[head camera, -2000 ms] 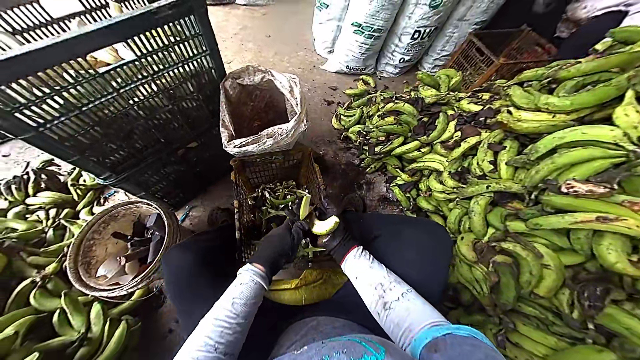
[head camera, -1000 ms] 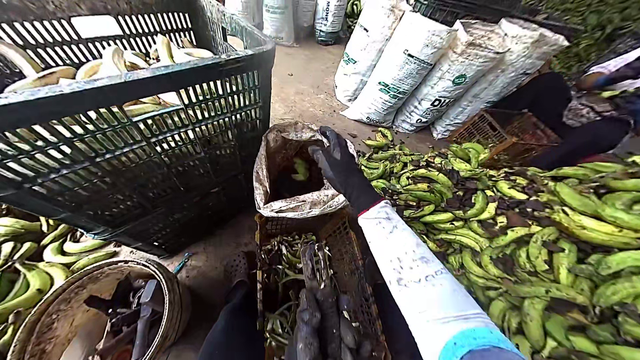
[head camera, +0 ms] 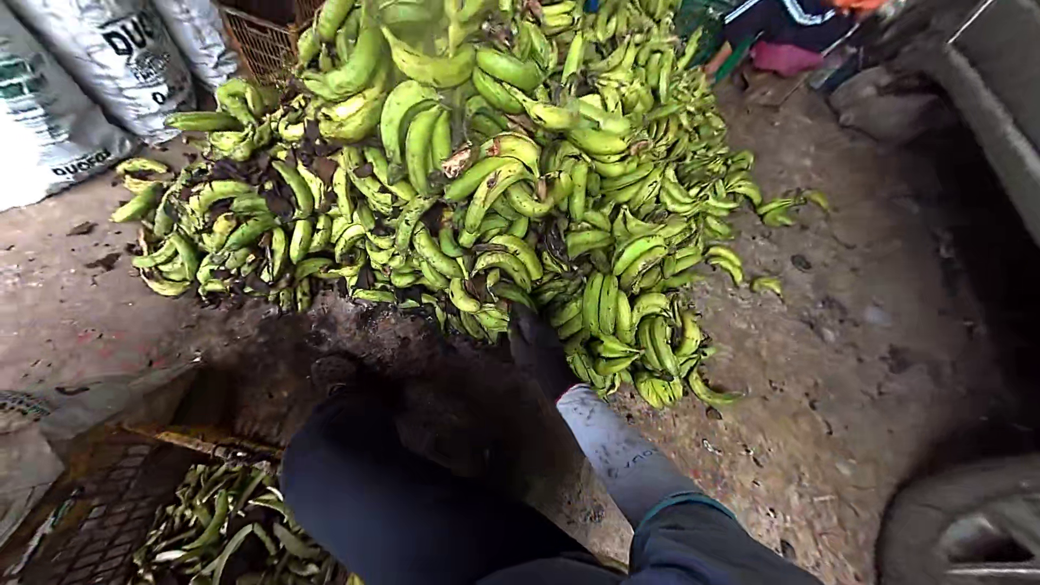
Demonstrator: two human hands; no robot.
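Note:
My right hand (head camera: pixel 536 345), in a black glove, reaches down to the near edge of a large heap of green plantains (head camera: pixel 504 179). Its fingertips are against or among the fruit and blurred, so I cannot tell whether they grip one. My left hand is out of view. At the lower left, a plastic crate (head camera: pixel 101 508) holds green plantain peels (head camera: pixel 215 524), just left of my knee.
White printed sacks (head camera: pixel 134 65) stand at the upper left beside a brown crate (head camera: pixel 260 41). A tire (head camera: pixel 963 520) is at the lower right. Someone in dark clothing (head camera: pixel 780 24) is at the top right, beyond the heap.
The view has swung far right onto the heap. My right hand, over the sack beyond the crate a second ago, is now at the heap's near edge.

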